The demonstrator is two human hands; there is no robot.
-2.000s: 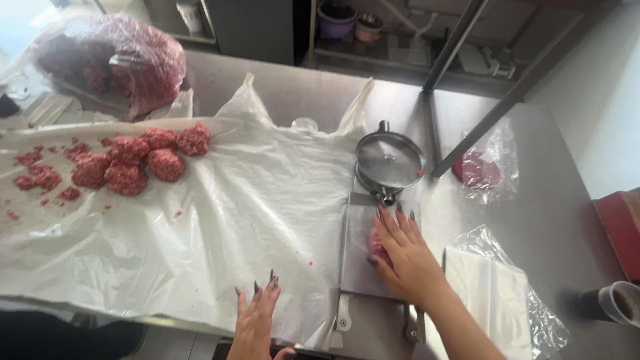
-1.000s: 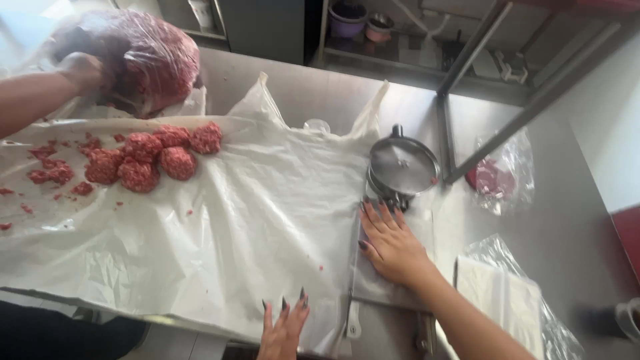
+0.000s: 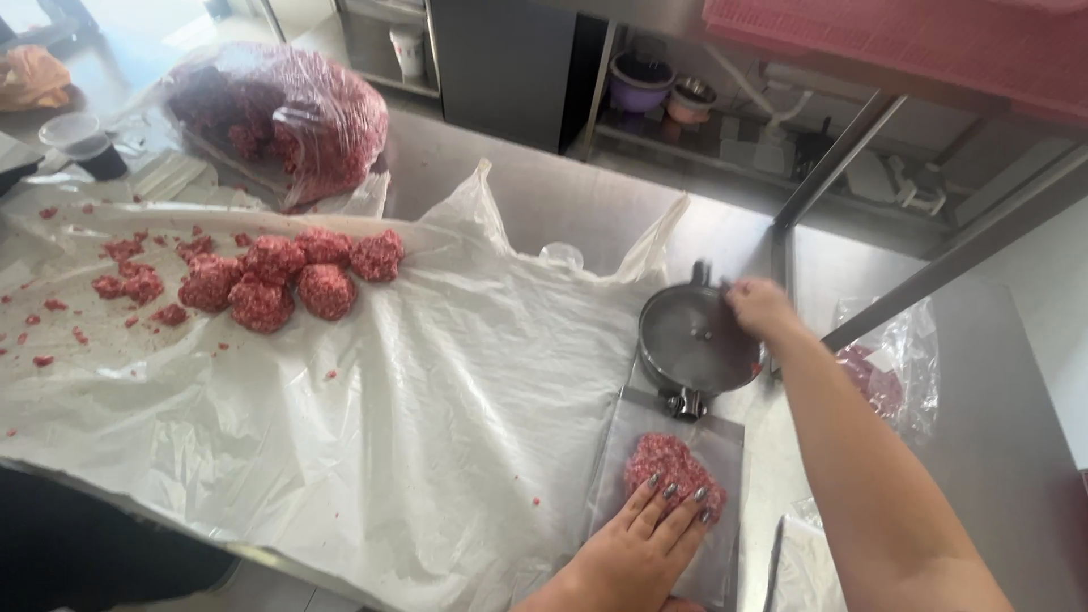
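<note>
My left hand (image 3: 642, 544) rests with its fingertips on a flattened lump of ground meat (image 3: 671, 476), which lies on a plastic sheet (image 3: 718, 552) over the base of a metal patty press. Behind it, my right hand (image 3: 761, 310) is closed at the right rim of the press's round hinged plate (image 3: 697, 336), which stands folded back; what the fingers grip is partly hidden. Several balls of ground meat (image 3: 327, 291) sit grouped on the white plastic sheeting (image 3: 425, 425) to the left, with loose crumbs of meat around them.
A clear bag of ground meat (image 3: 331, 119) stands at the back left of the steel table (image 3: 561, 183), near a lidded plastic cup (image 3: 85, 144). Metal frame bars (image 3: 892, 255) rise behind the press. Beyond them lies a bag of reddish contents (image 3: 875, 374); white plastic sheets (image 3: 803, 569) lie at lower right.
My right hand has moved from the press base up to the round plate's rim. My left hand has moved right onto the meat. Another person's arm at the meat bag is out of view.
</note>
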